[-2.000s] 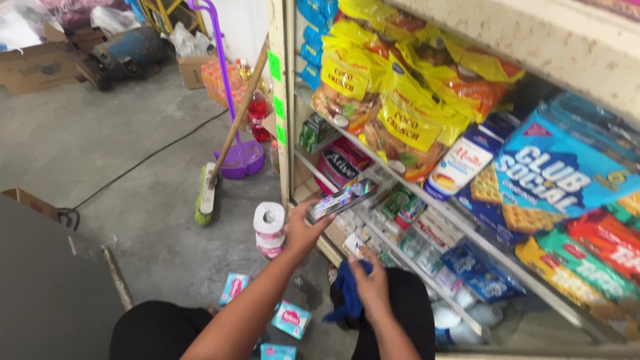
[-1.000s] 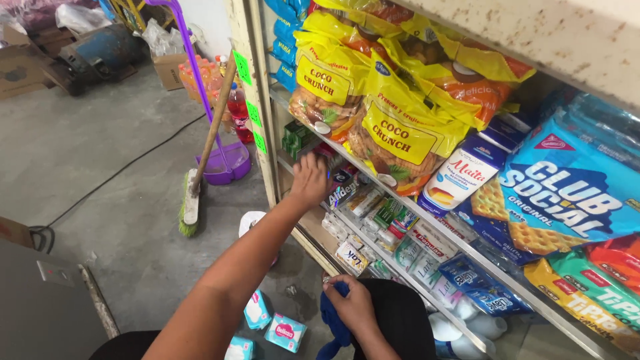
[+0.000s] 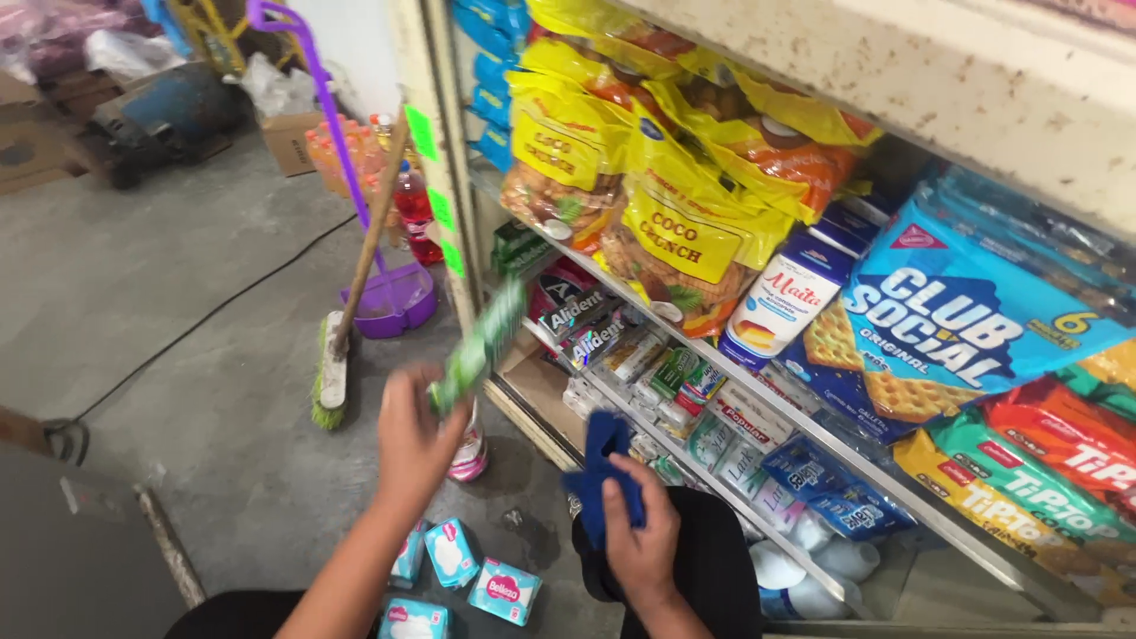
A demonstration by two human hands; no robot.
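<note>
My left hand [image 3: 417, 430] grips a long green box [image 3: 479, 346], blurred by motion, tilted up toward the display case. A dark blue cloth [image 3: 607, 479] is pinched in my right hand [image 3: 643, 532] above my knee. Beyond the green box, Alident boxes [image 3: 586, 324] lie on the middle shelf beside another dark green box [image 3: 524, 248]. Soap packs and other small boxes [image 3: 741, 417] fill the shelf to their right. A pink and white roll [image 3: 470, 448] stands on the floor, partly hidden behind my left hand.
Yellow Coco Crunch bags [image 3: 679, 222] and a Club Social pack [image 3: 950, 311] fill the upper shelf. Blue Belleza packs [image 3: 504, 590] lie on the floor. A broom [image 3: 333, 373] and purple dustpan [image 3: 390, 302] stand left of the case frame [image 3: 444, 160]; a black cable [image 3: 213, 311] crosses the floor.
The shiny box my left hand held two seconds ago is out of that hand. After reaching into the shelf, the hand has come back left with the green box. My right hand still holds the cloth.
</note>
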